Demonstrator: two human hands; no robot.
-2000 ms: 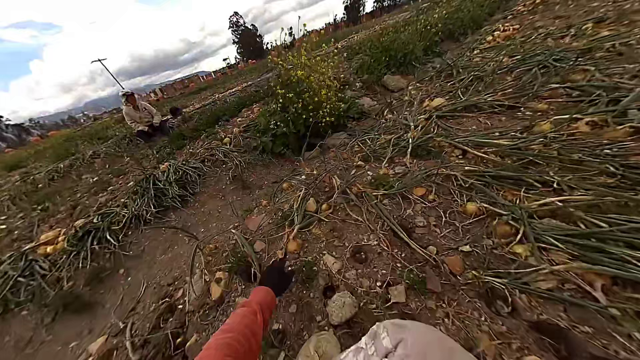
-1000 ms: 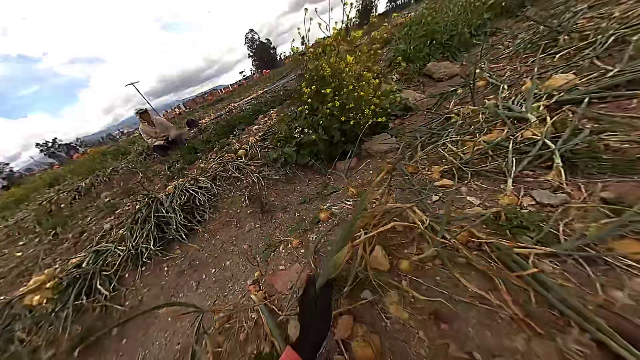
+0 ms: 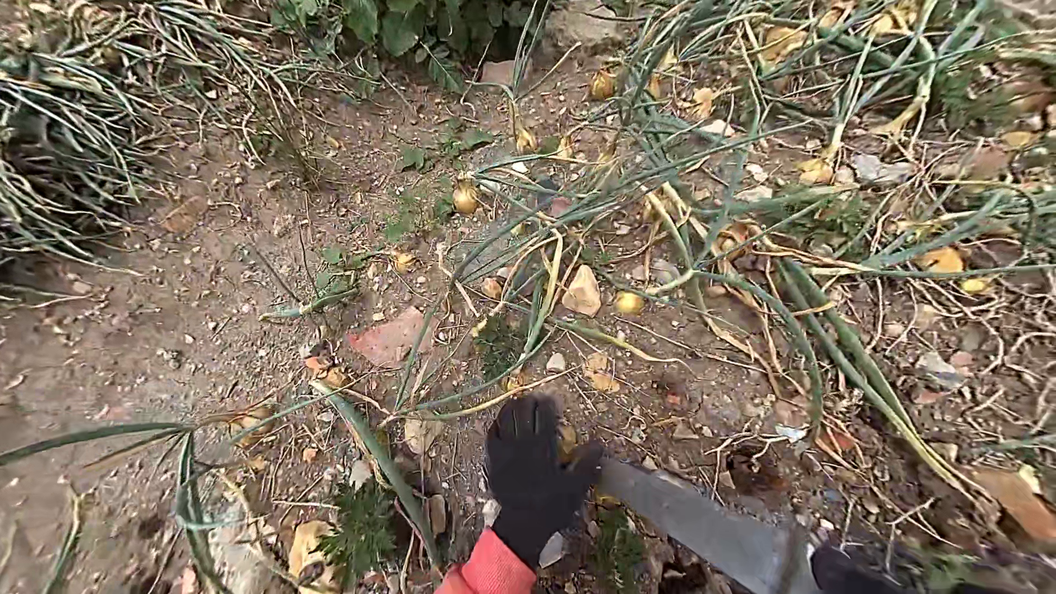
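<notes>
My left hand (image 3: 536,470), in a black glove below a red sleeve, is low over the soil, back up, thumb apart from the fingers. Its fingertips are beside a small onion bulb (image 3: 515,382) with green and yellow leaves; no grip on it shows. A long, flat metal blade (image 3: 701,520) slants from near my left thumb to my right hand (image 3: 854,571), dark-gloved at the lower right edge and shut on its end. Farther up are a yellow onion bulb (image 3: 629,303) and another onion (image 3: 465,198).
A reddish flat stone (image 3: 389,337) and a pale stone (image 3: 582,291) are in the dry soil. Heaped onion tops (image 3: 66,140) lie at upper left, and loose green leaves (image 3: 850,346) spread over the right side. A leafy plant (image 3: 396,25) stands at the top.
The view has tilted down to the soil. My left hand now shows with its thumb spread, and the metal blade and my right hand have come into view.
</notes>
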